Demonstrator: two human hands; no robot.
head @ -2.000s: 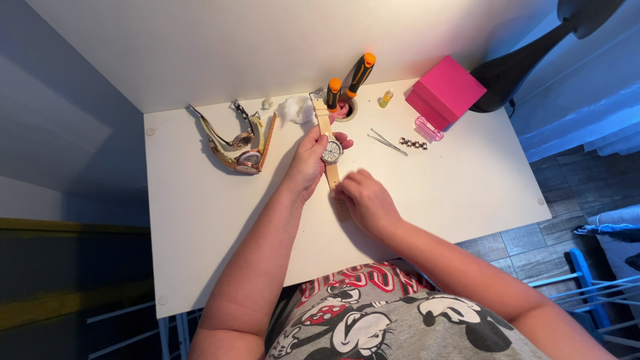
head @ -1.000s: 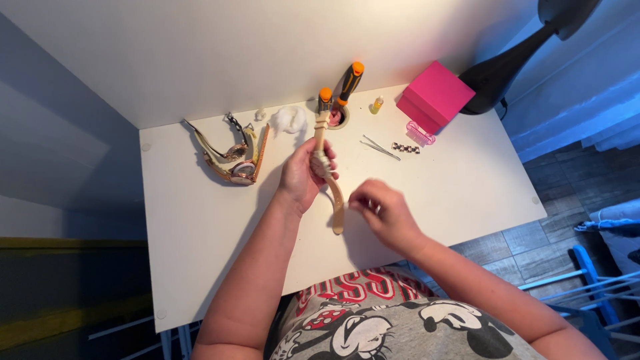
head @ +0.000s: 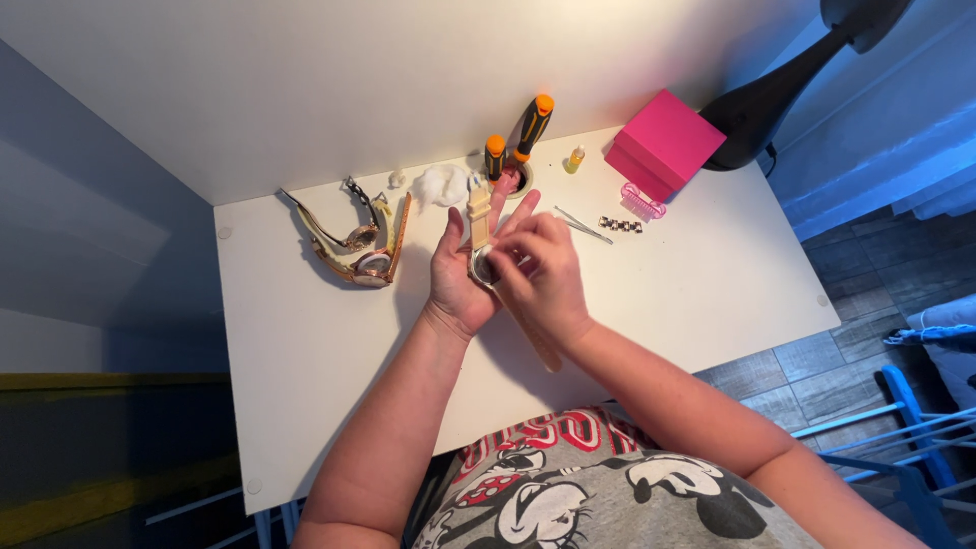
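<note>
A wristwatch with a cream strap (head: 479, 217) lies across the palm of my left hand (head: 465, 286), its lower strap end hanging toward the table's front. The round metal case (head: 481, 267) sits in the palm, partly covered by my right hand. My left thumb and fingers are spread around it. My right hand (head: 550, 274) is over the case with its fingertips bent together against it; a small white bit shows at the fingertips, too small to name. Beyond the hands lies a tuft of white cotton wool (head: 442, 185).
Several watches (head: 372, 267) lie at the left. Behind my hands, orange-and-black screwdrivers (head: 535, 126) stand in a round holder (head: 526, 179). To the right are a small dropper bottle (head: 574, 160), tweezers (head: 584, 226), bracelet links (head: 621, 225), a pink brush (head: 643, 202), a pink box (head: 665, 145) and a black lamp (head: 762, 99).
My right hand has come from beside the strap's lower end to the watch case. My left hand has opened out flatter beneath the watch, its fingers now spread.
</note>
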